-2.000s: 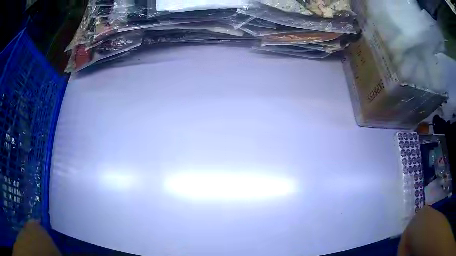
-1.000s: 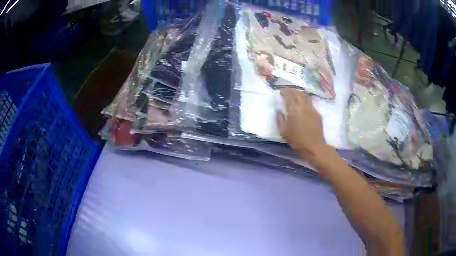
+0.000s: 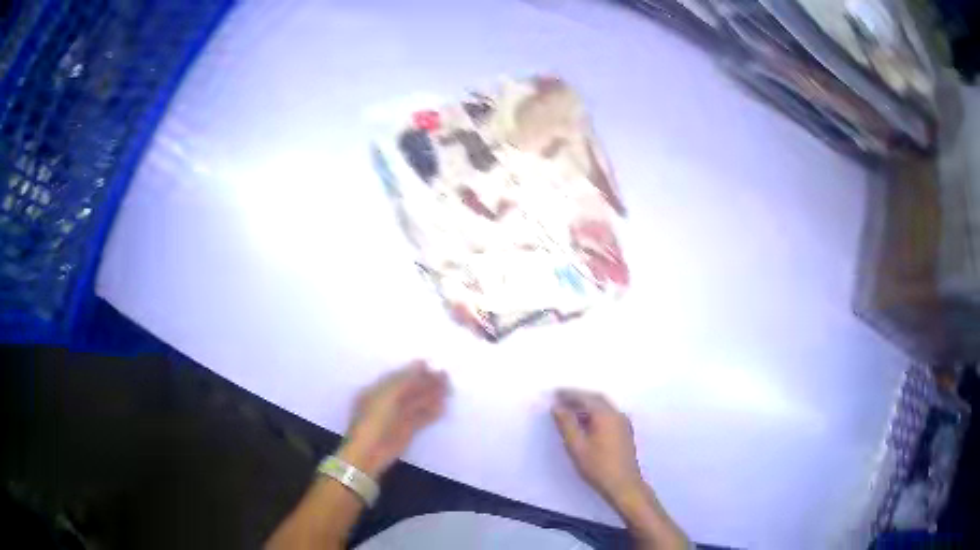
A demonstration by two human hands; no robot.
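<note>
A folded printed garment (image 3: 505,204) lies on the white tabletop, tilted, its cream cloth blotched with red, black and brown; glare washes out much of it. My left hand (image 3: 400,410), with a light watch strap at the wrist, is over the table's near edge, below and left of the garment, fingers loosely spread and empty. My right hand (image 3: 597,432) is below and right of the garment, fingers curled and blurred; whether it pinches anything small cannot be told. Neither hand touches the garment.
A blue plastic crate (image 3: 65,140) stands at the left. Polybagged garments (image 3: 827,75) are stacked at the upper right, beside a cardboard carton (image 3: 908,247). A dotted sticker sheet (image 3: 901,440) and a small parts box (image 3: 933,457) lie at the lower right edge.
The view has swung down from the bagged stack to the tabletop. My right hand has left the stack. My left hand has come into view. The folded garment now lies on the table.
</note>
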